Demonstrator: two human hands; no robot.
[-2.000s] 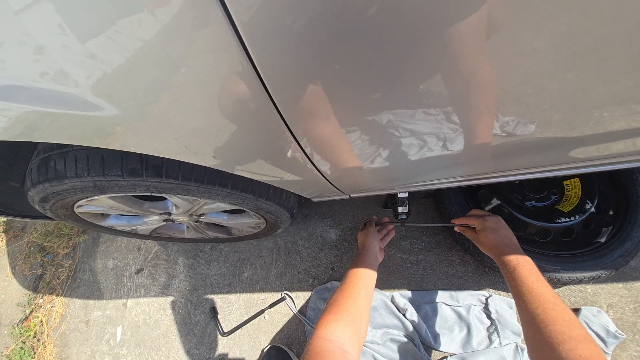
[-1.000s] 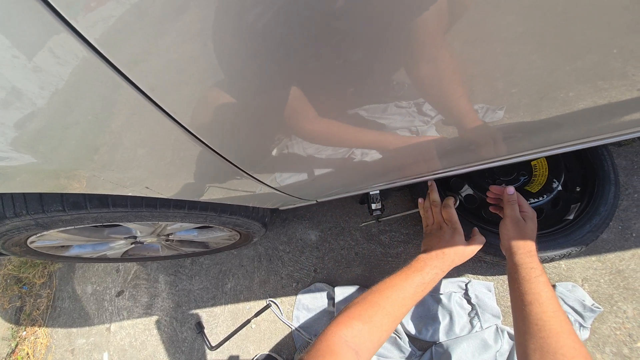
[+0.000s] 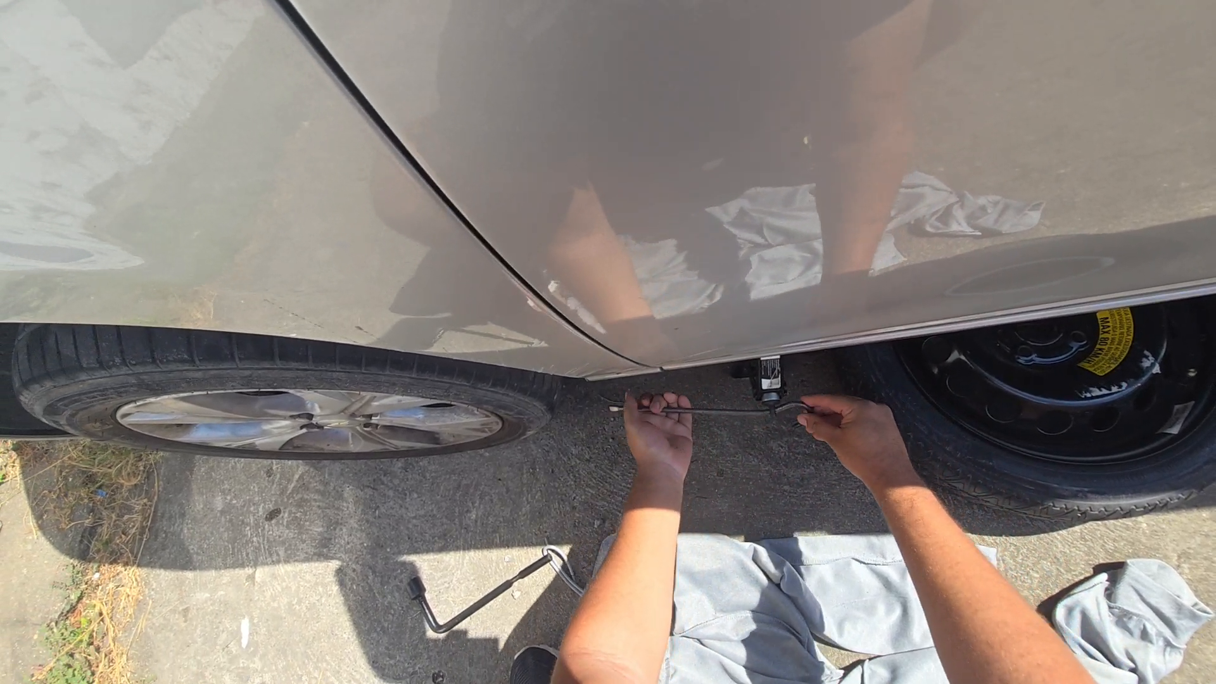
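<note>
A thin metal jack handle rod (image 3: 727, 411) lies level below the car's sill, across the end of a jack (image 3: 769, 378) that is mostly hidden under the car. My left hand (image 3: 660, 432), palm up, has its fingers around the rod near its left end. At the rod's right end, beside the jack, my right hand (image 3: 850, 432) pinches it between thumb and fingers. Just right of that hand, a spare wheel (image 3: 1007, 475) with a black steel rim and a yellow label lies flat, partly beneath the sill.
The car's silver body (image 3: 665, 190) fills the upper view, its alloy wheel (image 3: 313, 423) at left. An L-shaped lug wrench (image 3: 475, 605) lies on the concrete. Grey cloth (image 3: 760, 589) is spread under my forearms, with another bunched cloth (image 3: 1130, 613) at right. A shoe (image 3: 534, 665) shows at the bottom edge.
A second ago both hands were to the right of the jack, near the spare wheel. My left hand has moved left to the rod's far end; my right hand is now on the rod by the jack.
</note>
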